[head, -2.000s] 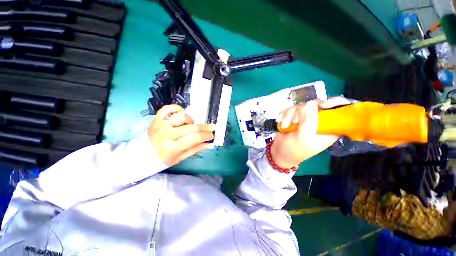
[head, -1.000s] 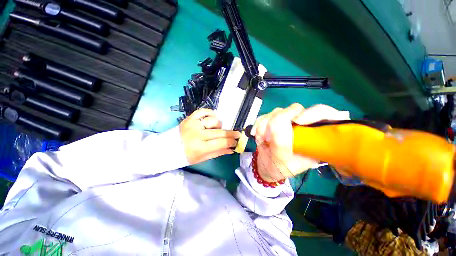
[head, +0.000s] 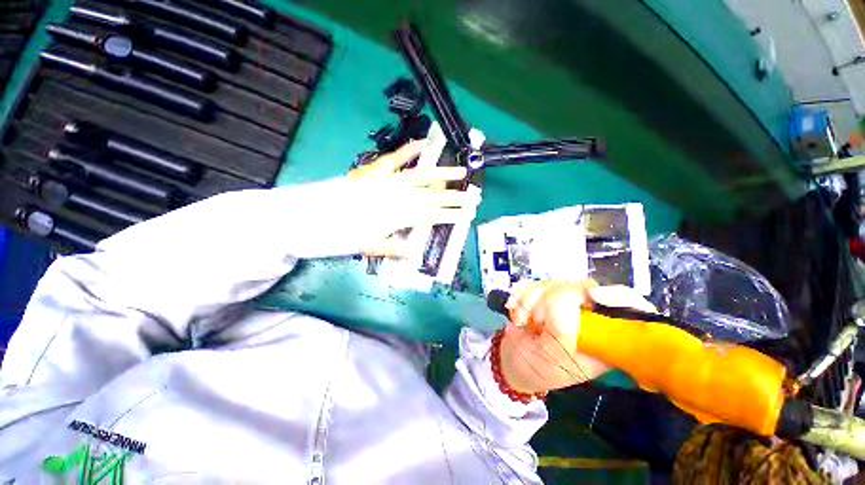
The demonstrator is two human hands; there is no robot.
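A black tripod assembly (head: 531,152) lies with its round hub at the top of a narrow white fixture (head: 408,273). Two of its arms spread past the fixture and one lies along it. My left hand (head: 408,204) is over the fixture with fingers spread across that leg, partly hiding it. My right hand (head: 550,332) grips the orange electric screwdriver (head: 692,365), its dark tip near the lower left corner of the white screw feeder (head: 560,251). Small black plastic parts (head: 406,99) lie in a heap left of the fixture, partly behind my left hand.
A black slotted tray (head: 275,104) with several folded tripods (head: 142,152) lies at the left. A crumpled clear plastic bag (head: 711,289) lies right of the feeder. A dark green channel (head: 569,85) runs beyond the bench, with a blue item (head: 814,131) at the far right.
My left hand has moved up the fixture from its lower end. My right hand has drawn the screwdriver away from the leg's end, down and to the right, uncovering the feeder.
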